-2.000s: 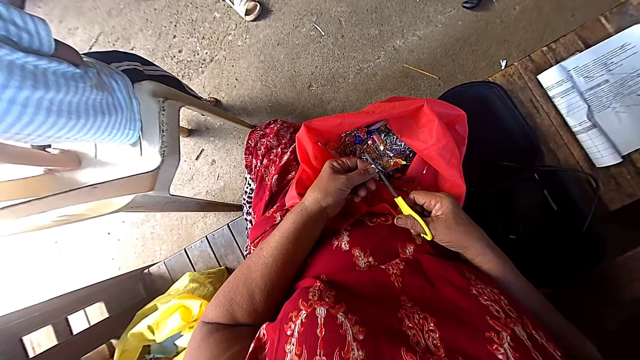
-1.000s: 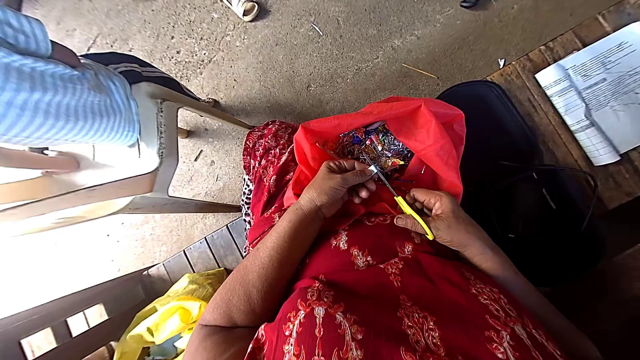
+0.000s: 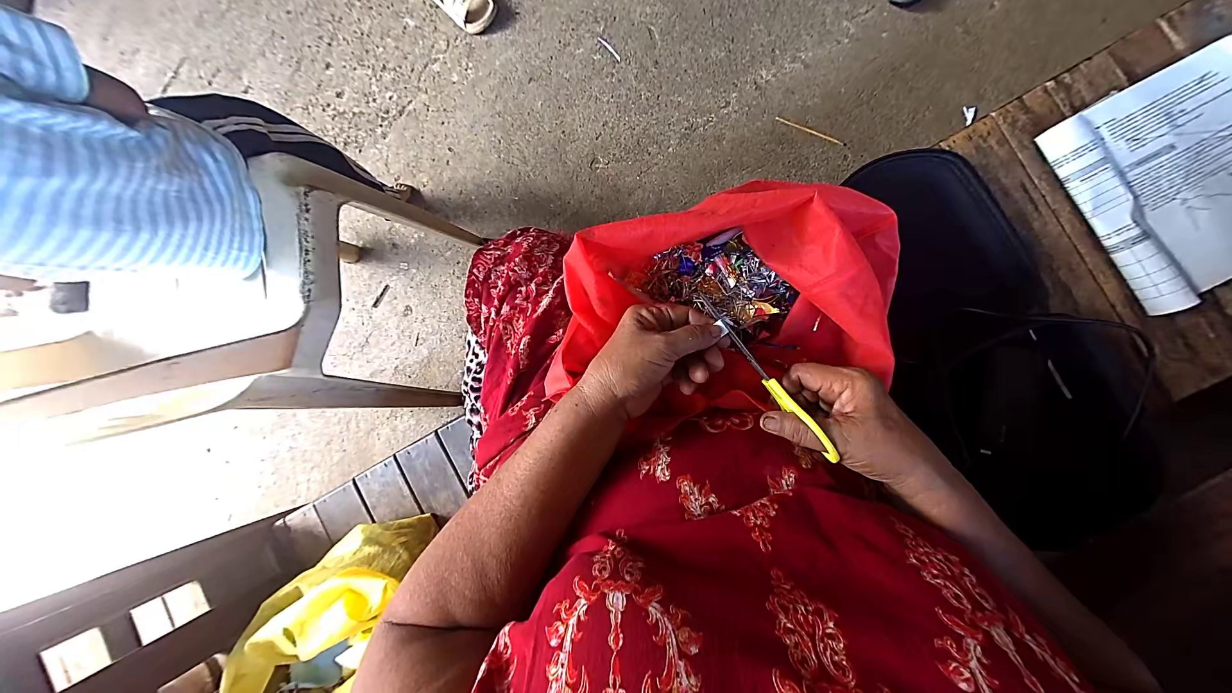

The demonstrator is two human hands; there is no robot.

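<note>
On my lap lies an open red bag (image 3: 837,279) filled with shredded, shiny multicoloured wrapper pieces (image 3: 727,274). My right hand (image 3: 837,419) holds yellow-handled scissors (image 3: 799,419) by the handles, their blades pointing up and left over the bag's near edge. Between the thumb and fingers of my left hand (image 3: 664,356) is a small whitish piece (image 3: 722,329), right at the scissor blades. Whether the blades are closed on that piece cannot be told. Both hands are over the near side of the bag.
A person in a striped blue top sits on a plastic chair (image 3: 322,279) at left. A yellow bag (image 3: 356,587) lies on the slatted bench (image 3: 404,481). At right are a black bag (image 3: 943,221) and printed papers (image 3: 1155,173) on a wooden table (image 3: 1049,192). A sandal (image 3: 472,12) is at the top.
</note>
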